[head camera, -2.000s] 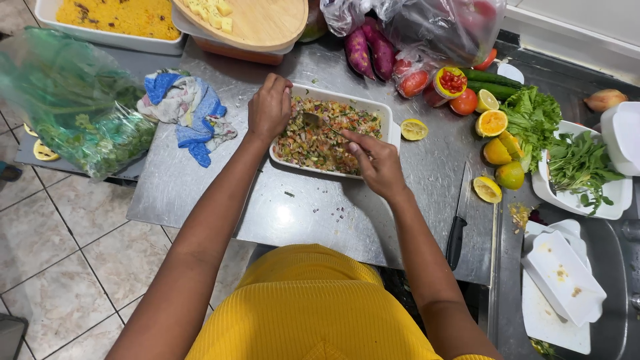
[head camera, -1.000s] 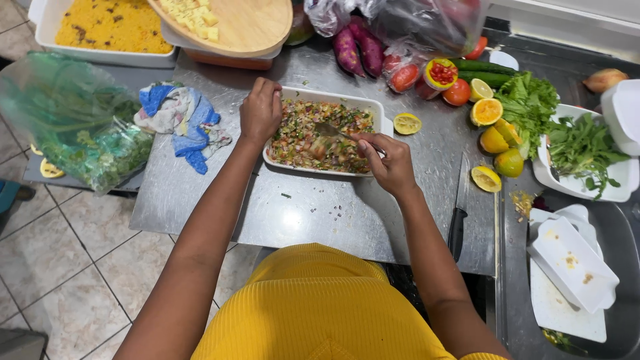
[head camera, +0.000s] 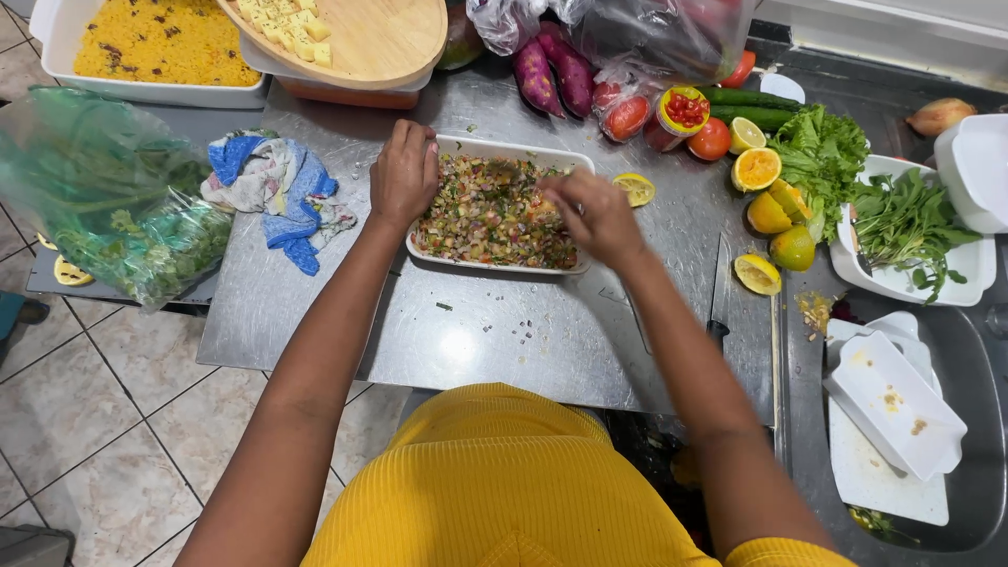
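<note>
A white rectangular dish holds a finely chopped vegetable mixture with onion, herbs and red bits. My left hand grips the dish's left end at its upper corner. Over the dish's right part, my right hand is blurred, its fingers closed round the handle of a metal spoon; the spoon's head lies in the mixture and its handle is mostly hidden. A squeezed lemon half rests on the steel counter just right of the dish.
Left are a crumpled cloth and a bag of greens. A knife, citrus pieces and lettuce lie right. Behind are a wooden board and purple sweet potatoes. A sink holds white trays.
My right hand has moved about over the right part of the dish with the spoon. My left hand stays at the dish's left end.
</note>
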